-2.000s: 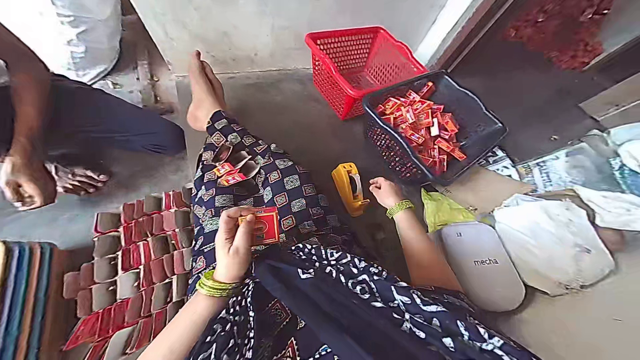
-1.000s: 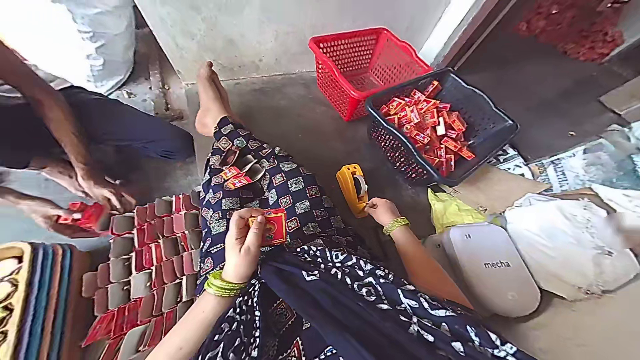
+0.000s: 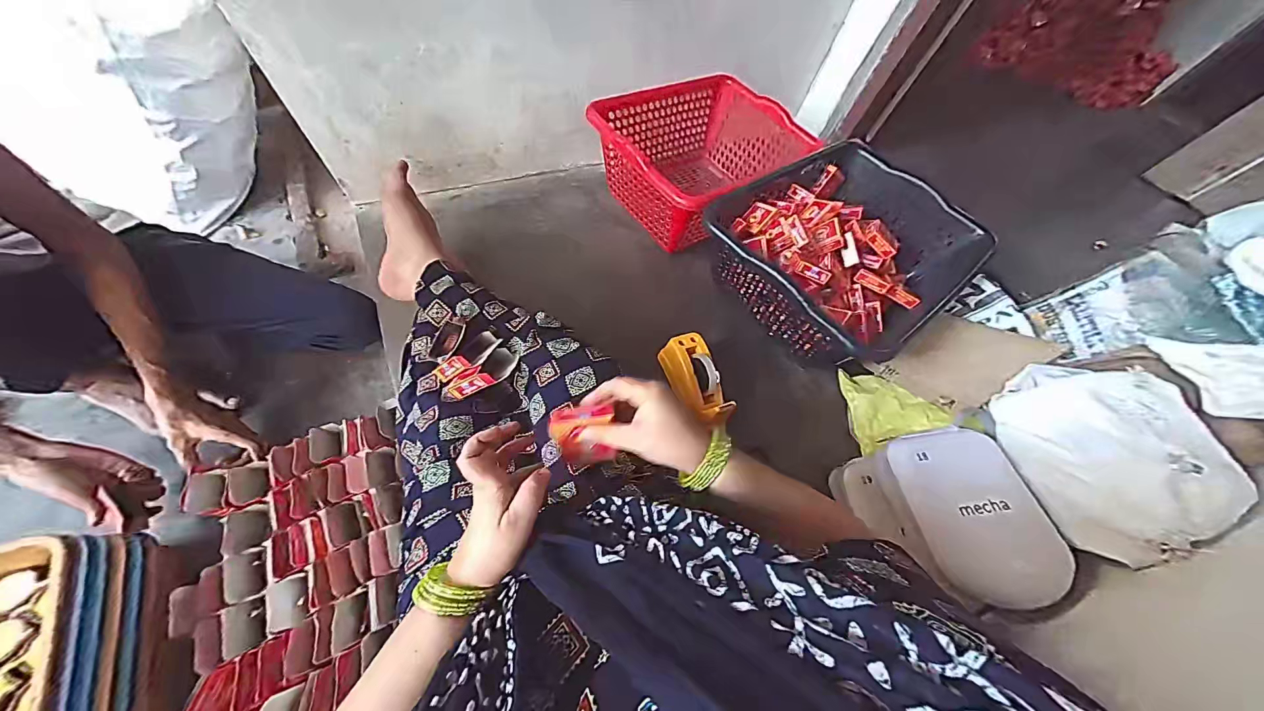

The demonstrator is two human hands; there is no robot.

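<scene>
My right hand [image 3: 647, 423] holds a small red packet [image 3: 583, 431] over my lap; the packet is blurred. Just left of it, my left hand [image 3: 502, 494] has its fingers apart and nothing in them. On my patterned trouser leg lie a few small dark pieces with red-and-orange labels [image 3: 466, 379]. A yellow tape dispenser [image 3: 694, 377] stands on the floor right beside my right hand. Beyond it, a black plastic basket [image 3: 948, 222] holds many red-and-orange packets [image 3: 820, 247].
A red plastic basket [image 3: 647, 183] touches the black one. Rows of red and grey-brown pieces [image 3: 296, 533] lie at left, near a co-worker's hands [image 3: 188, 425]. Stacked trays [image 3: 104, 602] stand at lower left. A white lid [image 3: 978, 518] and white bag [image 3: 1116, 464] lie at right.
My right hand has moved left from the tape dispenser to my lap and taken hold of the red packet, which my left hand held before. The co-worker has let go of some red pieces.
</scene>
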